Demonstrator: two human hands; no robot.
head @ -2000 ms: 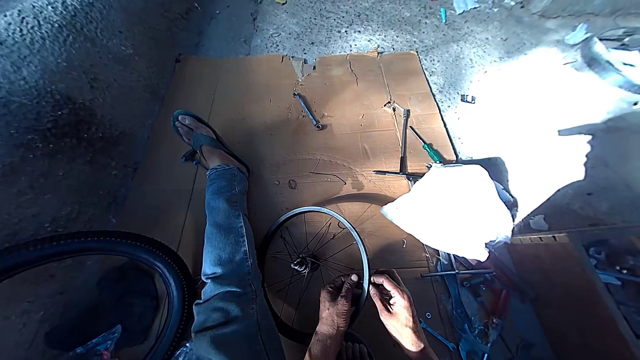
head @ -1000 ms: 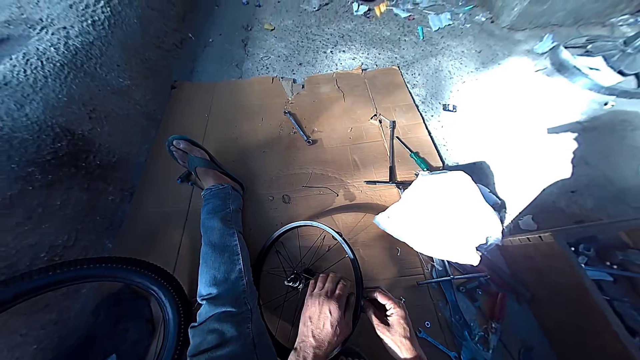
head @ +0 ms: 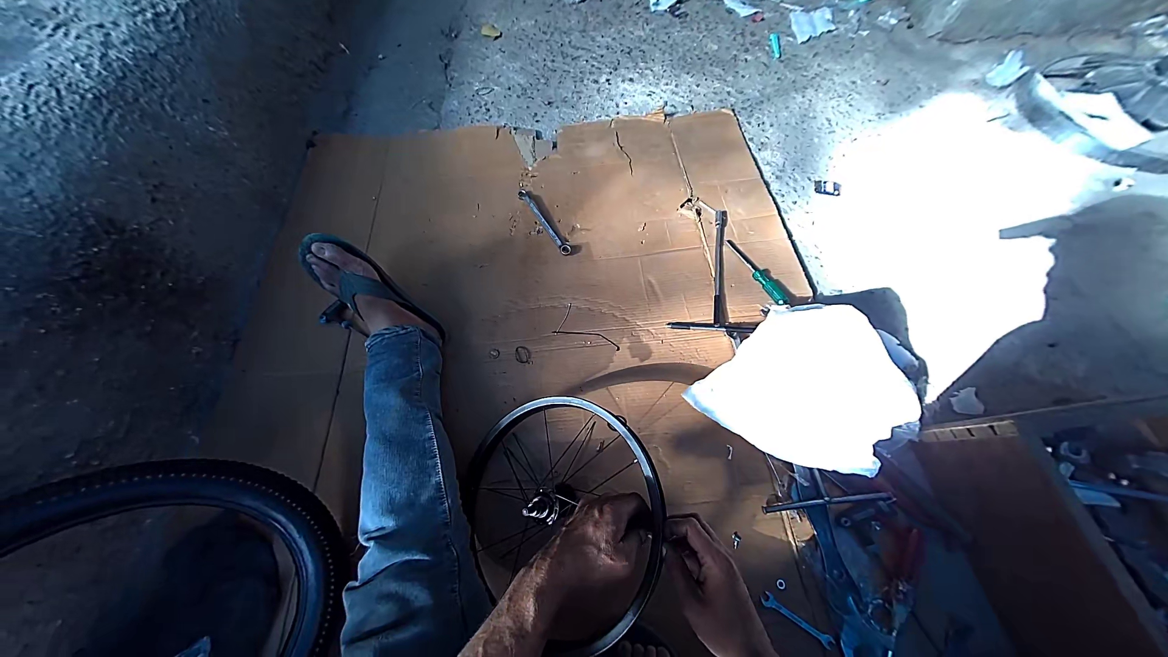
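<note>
A spoked bicycle wheel rim (head: 654, 484) without a tyre stands tilted between my legs, its hub (head: 542, 507) facing up. Reaching over the spokes, my left hand (head: 607, 538) has bent fingers at the inner side of the rim's right part. On the outer side of the same part, my right hand (head: 703, 570) has thumb and finger pinched close to the rim. Whatever small part lies between the fingertips is hidden. Thin bent wires (head: 589, 336) rest on the cardboard (head: 438, 201) beyond the wheel.
A box-end wrench (head: 545, 223), a T-handle wrench (head: 720, 274) and a green screwdriver (head: 768, 285) lie ahead. To the right are a bright white bag (head: 812, 388), a small wrench (head: 797, 620), tangled tools and a wooden box (head: 1013, 538). A bicycle tyre (head: 315, 538) lies at left.
My left hand has moved from the spokes near the hub to the rim's right side, close to my right hand. My right hand stays by the outside of the rim.
</note>
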